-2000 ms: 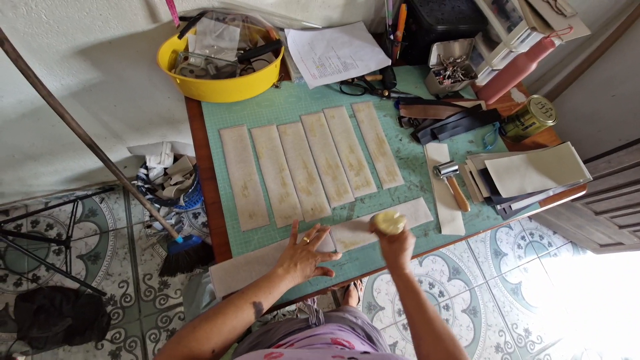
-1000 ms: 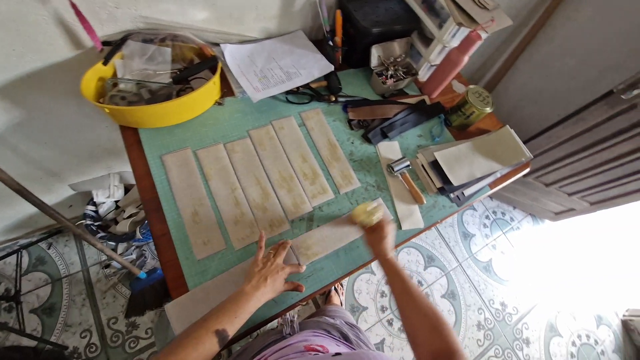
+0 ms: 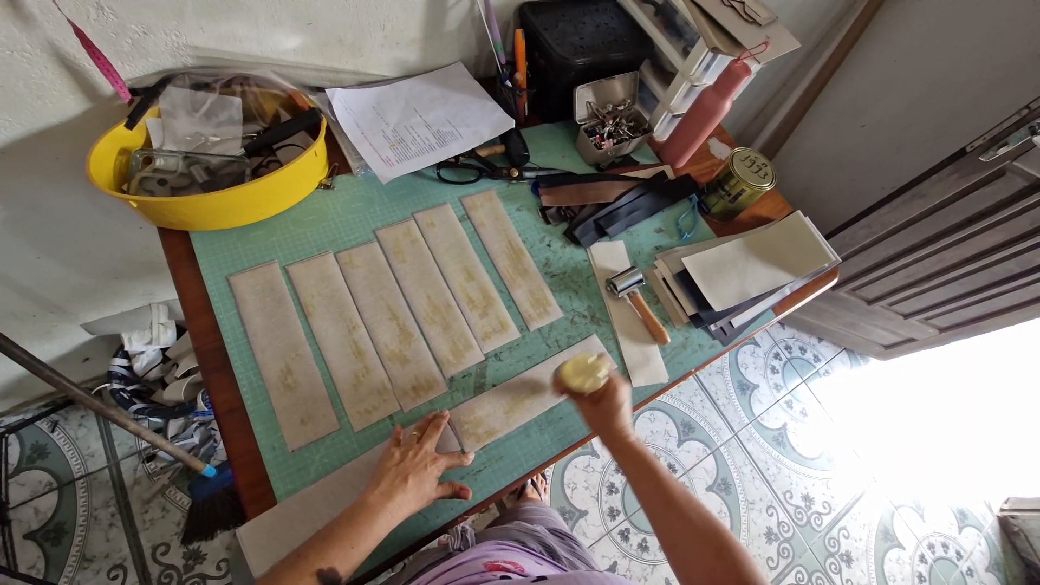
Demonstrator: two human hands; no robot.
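My right hand (image 3: 600, 402) grips a rounded yellowish piece (image 3: 584, 373), blurred, whose material I cannot tell. It is over the right end of a pale rectangular strip (image 3: 512, 402) with yellowish smears. My left hand (image 3: 418, 467) lies with fingers spread on a plain pale strip (image 3: 325, 508), its fingertips by the smeared strip's left end. Beyond the hands, several similar pale strips (image 3: 422, 301) with yellow-brown smears lie side by side on a green cutting mat (image 3: 357, 203). A metal roller with a wooden handle (image 3: 647, 315) rests on another pale strip (image 3: 642, 357).
Along the back stand a yellow basin (image 3: 236, 213) of tools, printed paper (image 3: 418, 118), scissors (image 3: 487, 171), a metal tin (image 3: 609, 146) and a pink bottle (image 3: 705, 114). To the right are dark strips (image 3: 634, 207), a can (image 3: 739, 183) and stacked sheets (image 3: 756, 260). A broom (image 3: 211, 496) leans left.
The view has shifted. Both hands keep much the same places: the left on the pale strip, the right with the yellowish piece near the smeared strip's right end.
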